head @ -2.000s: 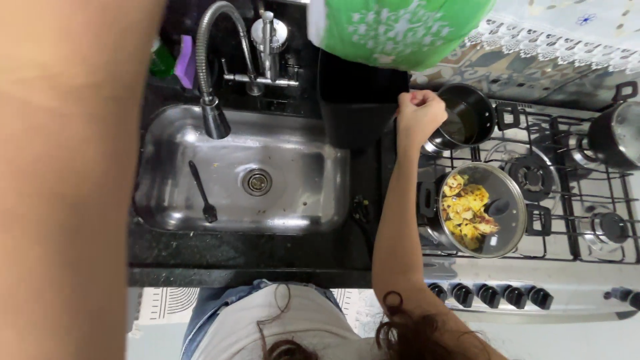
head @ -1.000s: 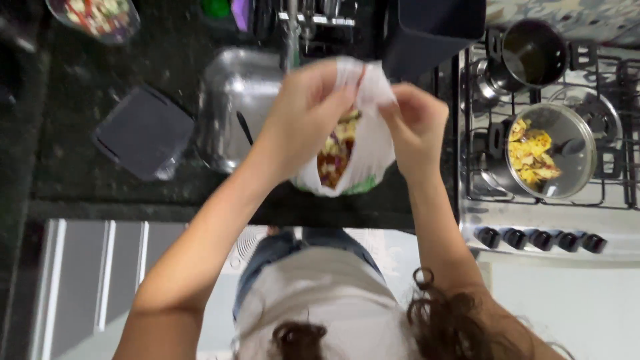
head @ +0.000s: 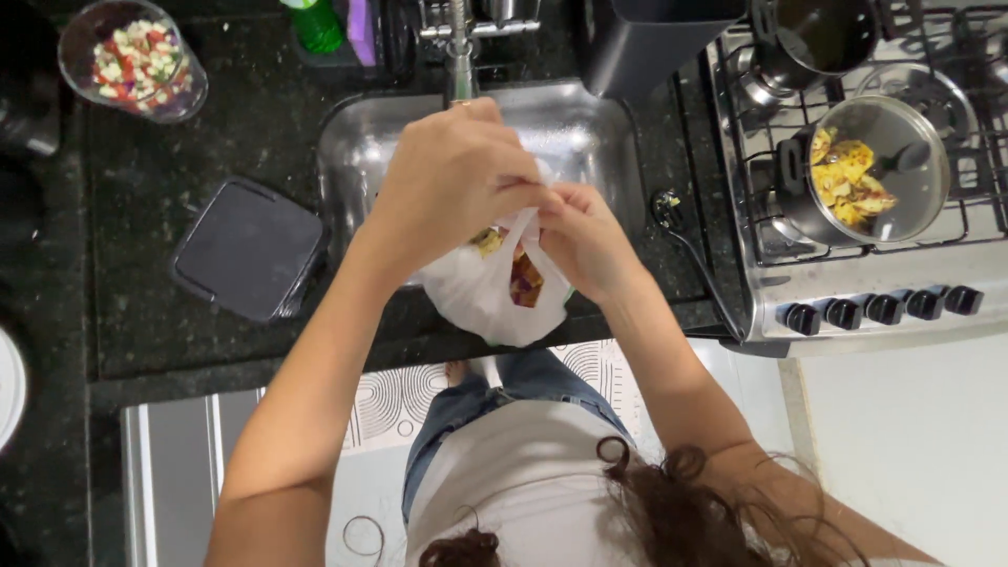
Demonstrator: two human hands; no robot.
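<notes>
A white plastic bag (head: 496,295) with food scraps showing through its gaps hangs over the front edge of the steel sink (head: 598,118). My left hand (head: 465,173) is closed on the gathered top of the bag, its fingertips hidden behind its back. Against it, my right hand (head: 587,236) pinches the bag's handles from the right side. The two hands touch at the twisted plastic.
Left of the sink lie a dark square lid (head: 248,248) and a clear bowl of chopped vegetables (head: 134,67). Behind stands a black bin (head: 657,47). A black slotted spoon (head: 693,244) lies beside the stove (head: 906,272), which bears a glass-lidded pot (head: 874,177) and another pot (head: 827,31).
Two seconds ago a green and white bag was over the black bin; now the bag is at the sink's front edge. Since one second ago both hands have drawn its top together.
</notes>
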